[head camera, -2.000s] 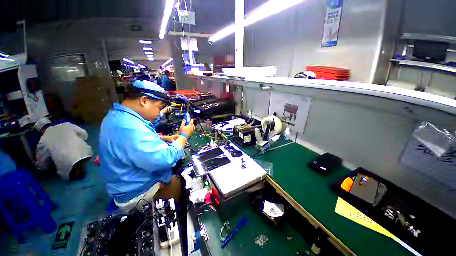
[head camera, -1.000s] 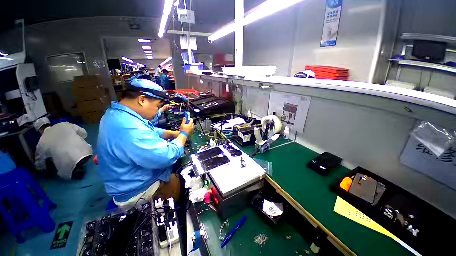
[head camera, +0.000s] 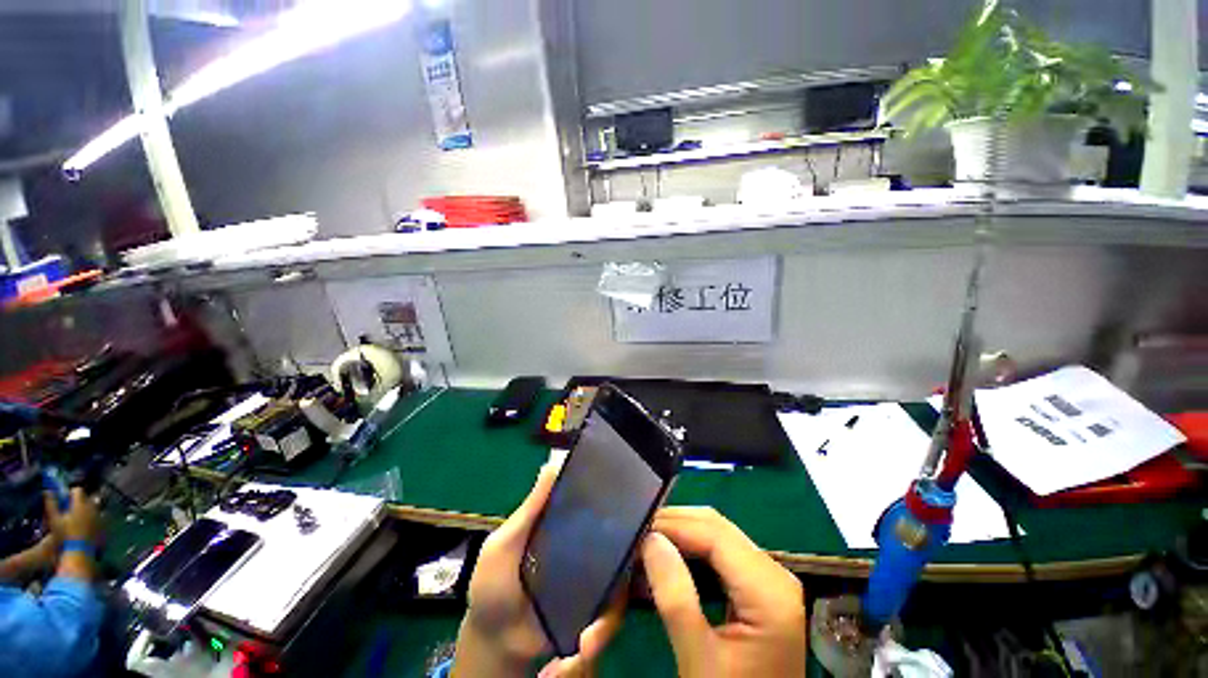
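A black smartphone (head camera: 599, 519) with a dark grey screen is held up, tilted, in front of the bench. My left hand (head camera: 507, 592) grips it from behind along its left side and lower end. My right hand (head camera: 733, 596) is at the phone's lower right edge, thumb and index fingertips close together there. Whether it touches the phone or pinches a small part cannot be told.
Blue electric screwdriver (head camera: 906, 556) hangs from a coiled cord at right. Black tray (head camera: 715, 421) and white papers (head camera: 885, 470) lie on the green shelf. A white box (head camera: 294, 558) with dark phones stands left. A person's blue sleeve (head camera: 50, 629) shows at far left.
The view has swung right from the neighbouring worker to the bench ahead. Both my hands and the smartphone have come into view, along with the hanging screwdriver, plant and wall sign.
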